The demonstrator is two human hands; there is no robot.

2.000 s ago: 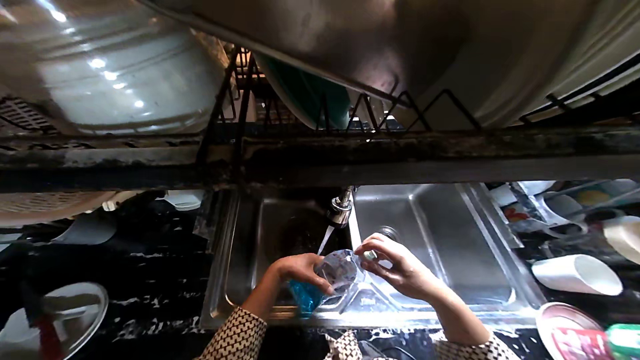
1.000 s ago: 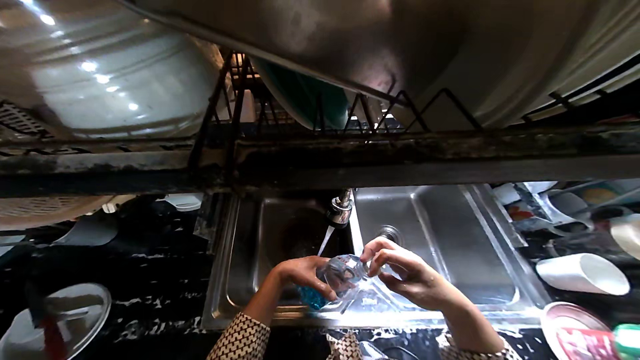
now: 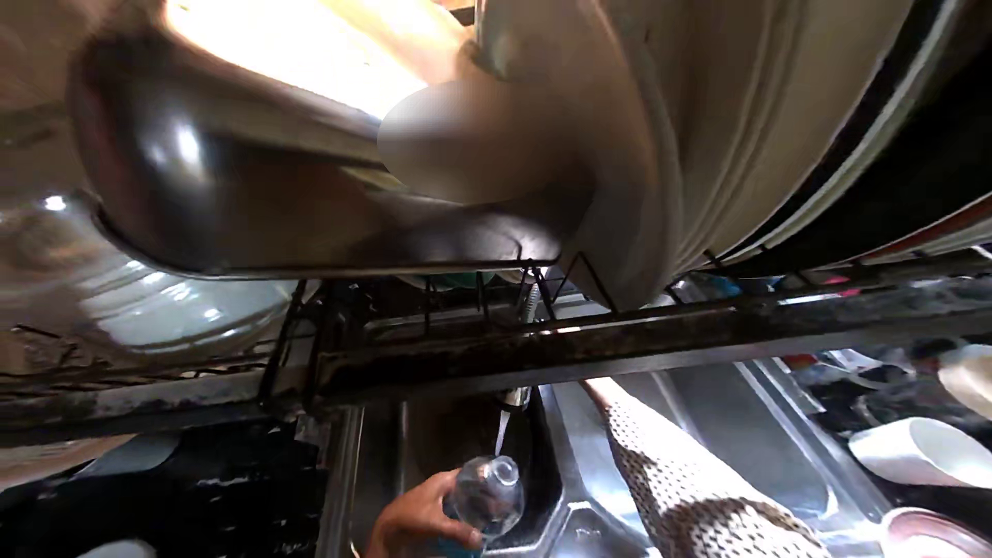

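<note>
My left hand (image 3: 422, 515) holds a clear rounded bottle (image 3: 488, 496) over the left basin of the steel sink (image 3: 577, 511), its open mouth tilted up. Something blue shows under the bottle. Just above its mouth, a thin stream of water runs from the faucet (image 3: 518, 397). My right arm, in a patterned sleeve, reaches forward across the right basin; only a bit of wrist shows below the rack's rail, and the right hand is hidden behind the rack.
A black wire dish rack (image 3: 480, 353) spans the view above the sink, holding a large metal pan (image 3: 310, 201) and big plates (image 3: 713, 139). White cup (image 3: 922, 453) and pinkish round container (image 3: 930, 535) stand right of the sink. A dark wet counter (image 3: 225, 480) lies to the left.
My right hand has left the bottle and reached forward behind the rack. My left hand still holds the bottle, now beneath the water stream. The view has shifted, showing more of the rack.
</note>
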